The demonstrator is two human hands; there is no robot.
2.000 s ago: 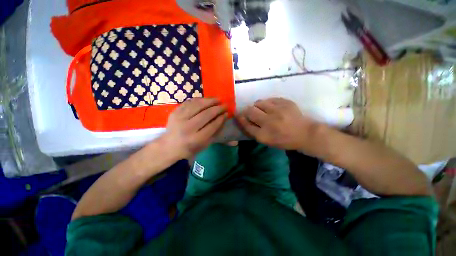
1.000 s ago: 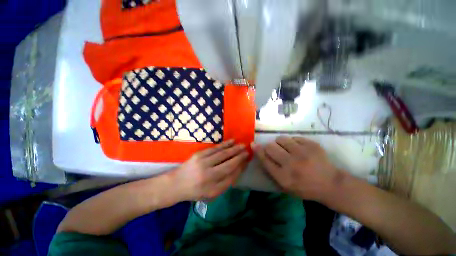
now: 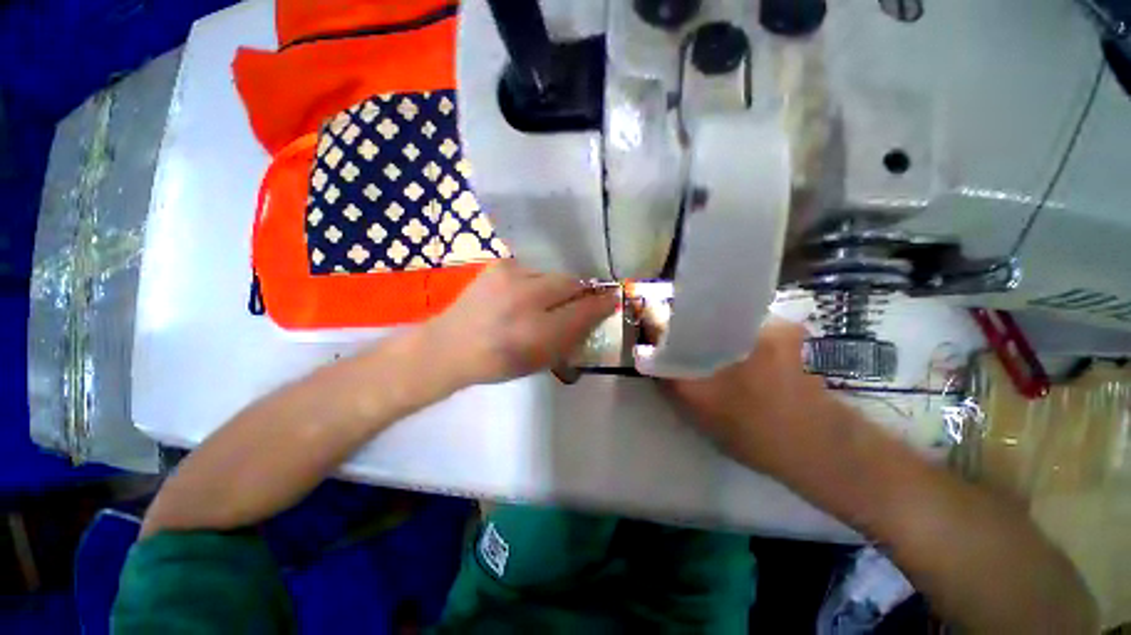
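Observation:
The orange bag piece [image 3: 360, 301] lies on the white table at the left, with its navy and cream patterned panel [image 3: 397, 186] facing up. Its right part is hidden behind the sewing machine head [image 3: 732, 236]. My left hand [image 3: 515, 325] grips the lower right edge of the cloth, fingertips close together beside the lit needle area. My right hand [image 3: 763, 378] is right of it, its fingers mostly hidden behind the machine head, so its hold does not show. The needle and presser foot are not clearly visible.
A knurled tensioner knob with a spring [image 3: 851, 357] sticks out low on the machine. Red-handled snips [image 3: 1011, 352] lie at the right, by brown cardboard [image 3: 1054, 434]. A tape-wrapped grey box [image 3: 93, 273] stands at the left. Green clothing [image 3: 595, 564] is below the table edge.
The view has shifted, and the machine head now covers much more of the centre and right. Both hands appear closer to the needle area, and the right fingers have become hidden.

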